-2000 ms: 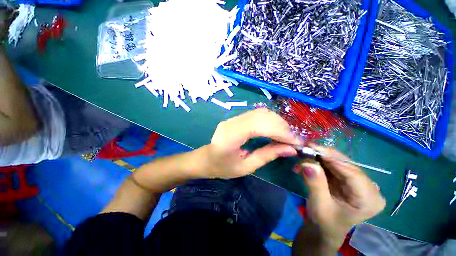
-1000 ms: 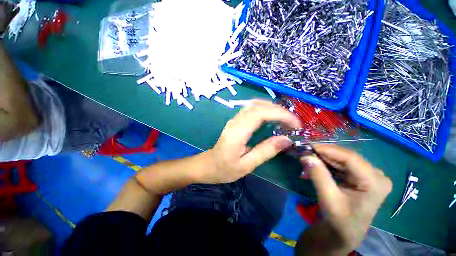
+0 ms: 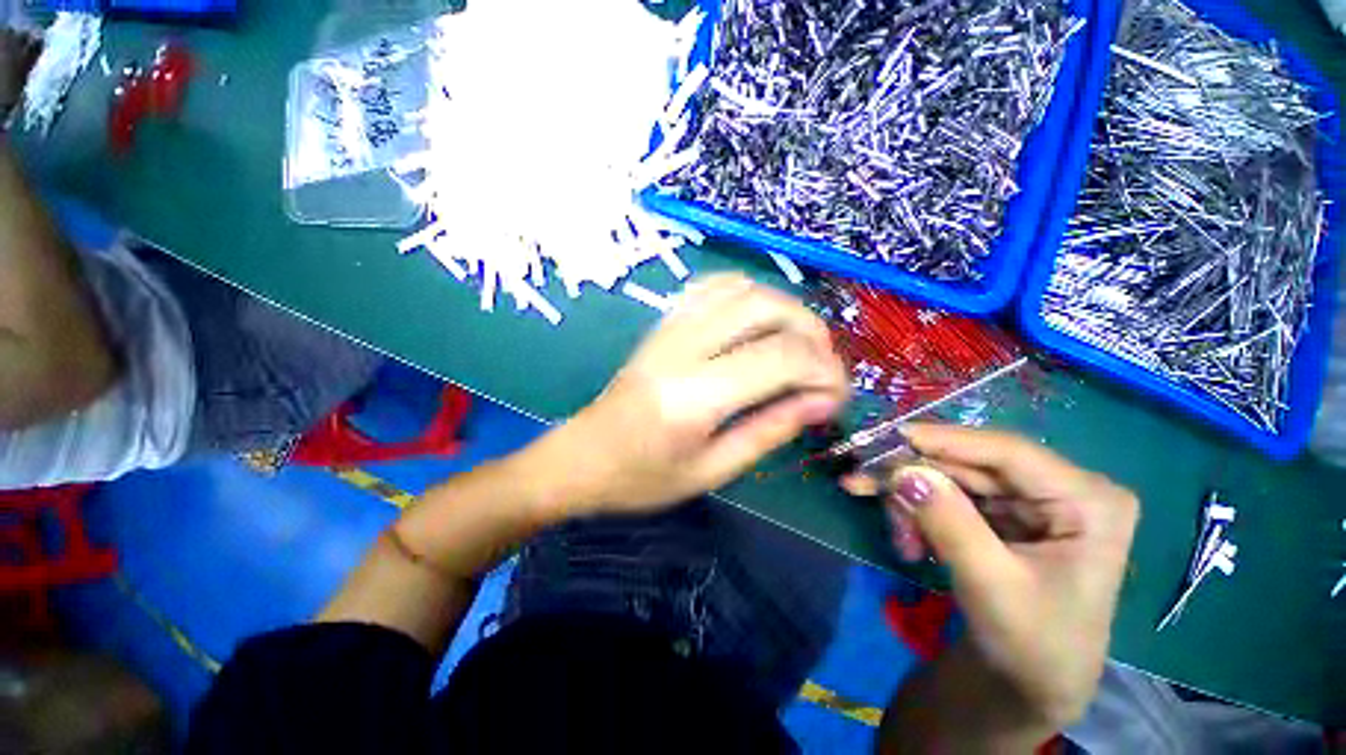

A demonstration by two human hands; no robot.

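Note:
My right hand (image 3: 1019, 546) holds a small dark and silver metal holder (image 3: 883, 454) between thumb and fingers. A long thin metal rod (image 3: 952, 398) slants up and right from the holder, over the heap of fine red pins (image 3: 915, 342). My left hand (image 3: 716, 391) is just left of the holder, its fingertips curled near the rod's lower end. It is blurred, and I cannot tell whether it holds something small.
A white sleeve pile (image 3: 554, 148) lies beside a clear plastic box (image 3: 354, 133). Two blue bins hold short metal tubes (image 3: 886, 133) and long rods (image 3: 1196, 221). Joined pieces (image 3: 1208, 553) lie at right. Another person's arm (image 3: 52, 317) is at left.
The rod has swung from nearly level to slanting up and right. My left fingers have drawn back slightly from the holder. My right hand has turned a little and still grips the holder.

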